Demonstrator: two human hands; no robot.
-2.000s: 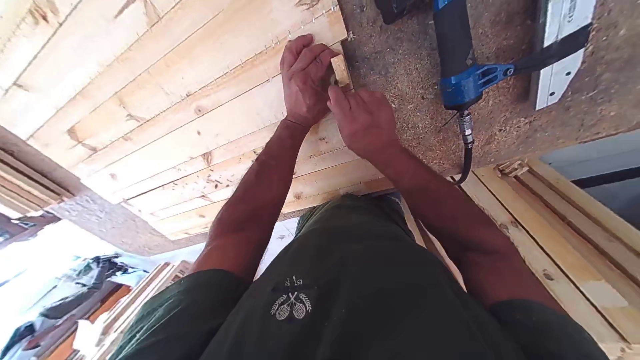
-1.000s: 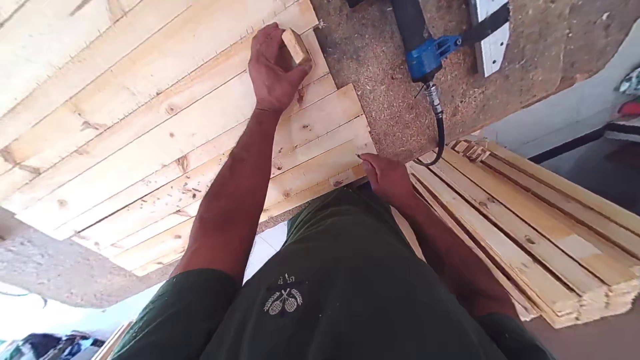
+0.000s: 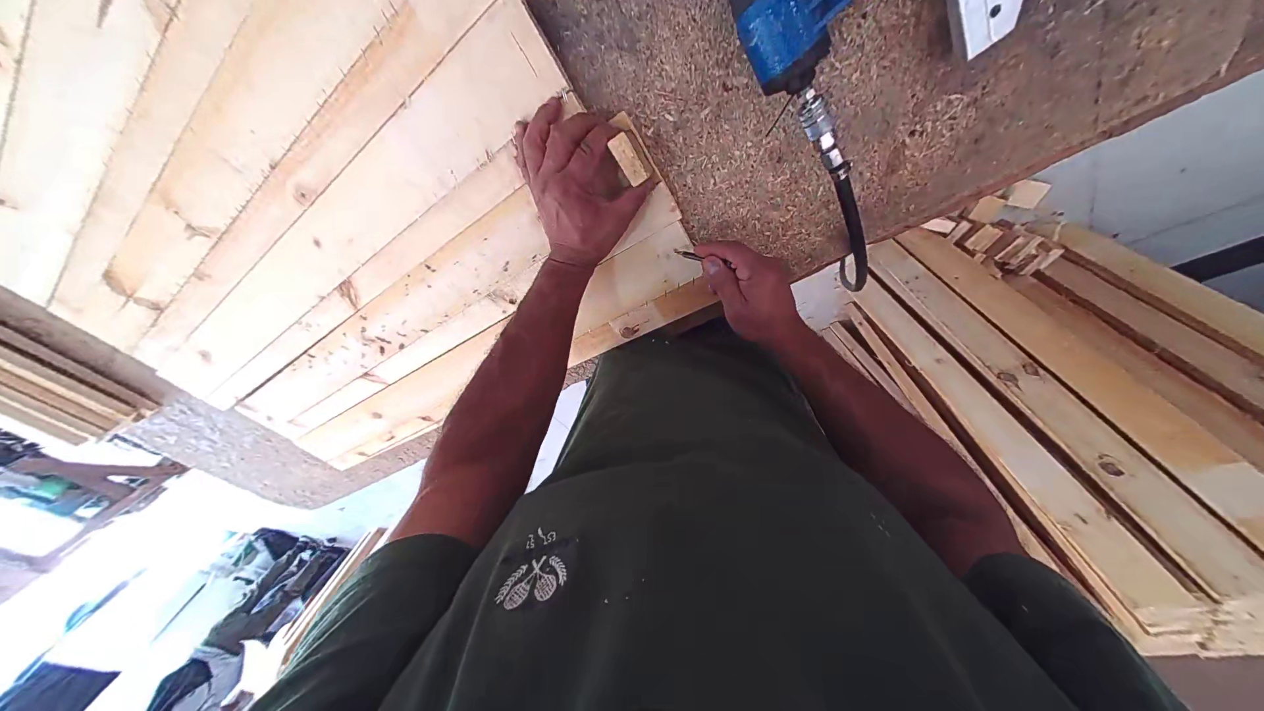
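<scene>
Light wooden boards [image 3: 395, 207] lie side by side on a particleboard bench. Near their right ends, my left hand [image 3: 578, 183] is spread over a small wood block [image 3: 629, 158], its thumb and fingers around the block. A short, thin dark marking tool [image 3: 688, 256], perhaps a pencil, sticks out from my right hand [image 3: 748, 286], pinched between thumb and fingers. Its tip is over the end of a board near the bench's front edge. Most of the tool is hidden by the fingers.
A blue pneumatic tool [image 3: 780, 44] with a black air hose [image 3: 849, 217] lies on the particleboard bench [image 3: 928, 128], beside a pale metal piece [image 3: 983, 25]. Stacked planks [image 3: 1066, 395] stand at the right, and more strips [image 3: 64, 380] at the far left.
Two seconds ago both hands were together at the block. My right hand has since moved away towards the bench's front edge, while my left hand stays at the block.
</scene>
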